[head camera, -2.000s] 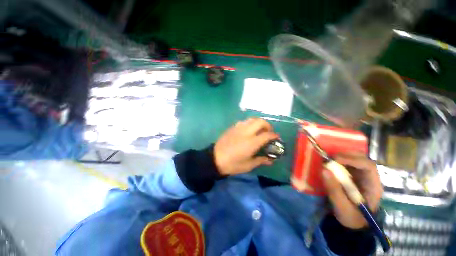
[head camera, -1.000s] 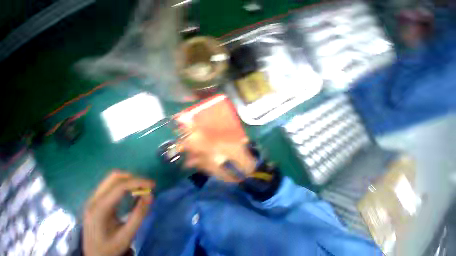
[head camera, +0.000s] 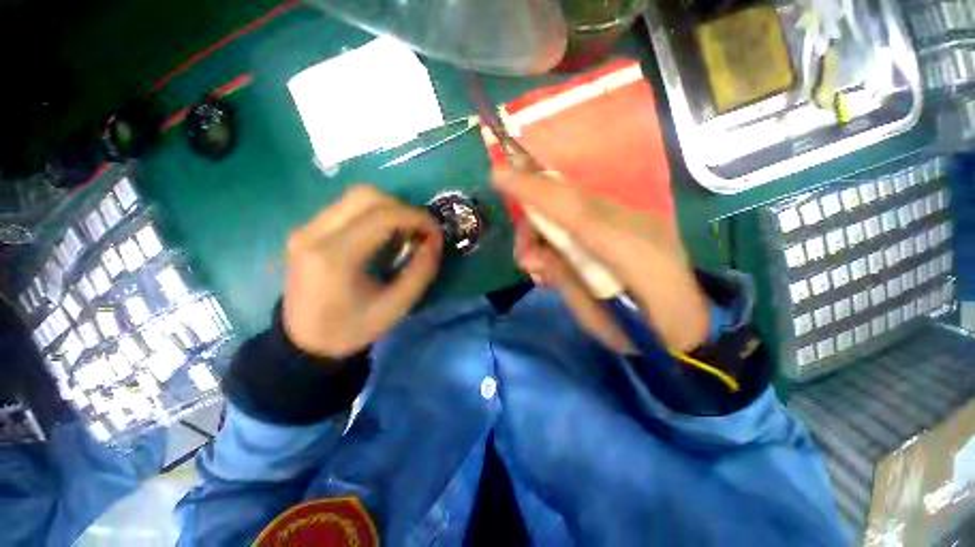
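Note:
A round black housing with shiny parts inside (head camera: 458, 222) lies on the green mat between the hands. My left hand (head camera: 347, 272) is curled at its left side, blurred; a small dark piece with a glint (head camera: 402, 256) shows between thumb and fingers, too blurred to name. My right hand (head camera: 615, 251) holds the soldering iron (head camera: 577, 256) by its cream handle, over the red pad (head camera: 609, 128). The iron's metal front points up and left, past the pad's left edge. Thin silver tweezers (head camera: 428, 143) lie between the white sheet (head camera: 366, 102) and the pad.
A tray of loose silvery-white blocks (head camera: 134, 305) is at left, a gridded tray (head camera: 866, 267) at right. A metal tray (head camera: 706, 176) with a yellow-brown sponge (head camera: 745, 57) is upper right. A clear hood (head camera: 470, 32) hangs at top. Black round pieces (head camera: 212, 128) lie upper left. A cardboard box (head camera: 930, 481) is lower right.
The view has swung right, then partly back. The round housing, in my left fingers two seconds ago, now lies on the mat. My left hand has come beside it. The iron stays in my right hand.

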